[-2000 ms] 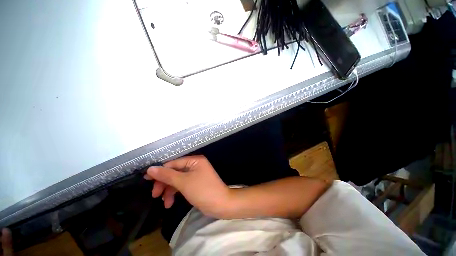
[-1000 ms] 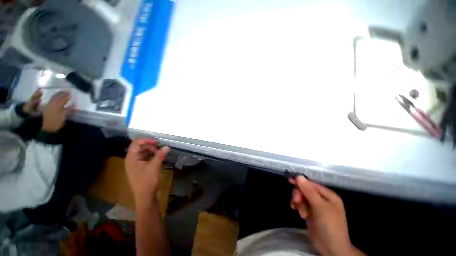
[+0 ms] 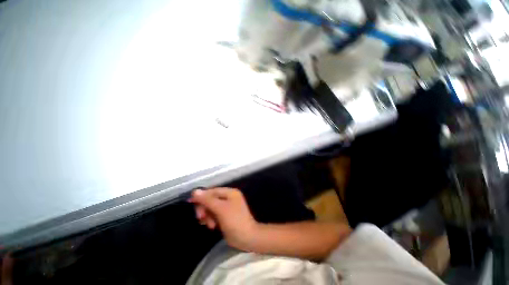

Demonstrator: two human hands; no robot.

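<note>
A thin black cord [image 3: 128, 216] runs along the front edge of the white machine table [image 3: 61, 139]. My right hand [image 3: 226, 217] pinches its right end between thumb and fingertips, just below the edge. My left hand [image 3: 6, 270] shows only as a blurred sliver at the left rim of the picture, where the cord's line leads. Its fingers and grip are hidden by the cut-off. The picture is blurred by motion.
The sewing machine head [image 3: 318, 44] stands at the top. Pink-handled snips [image 3: 269, 104], a black cord bundle [image 3: 298, 92] and a phone [image 3: 333, 108] with a white cable lie near it. A black cloth pile [image 3: 396, 161] is on the right, by light wood [image 3: 329, 211].
The view swung left a second ago and is now back to the right. My left hand went from fully visible to nearly out of frame. My right hand still pinches the cord at the edge.
</note>
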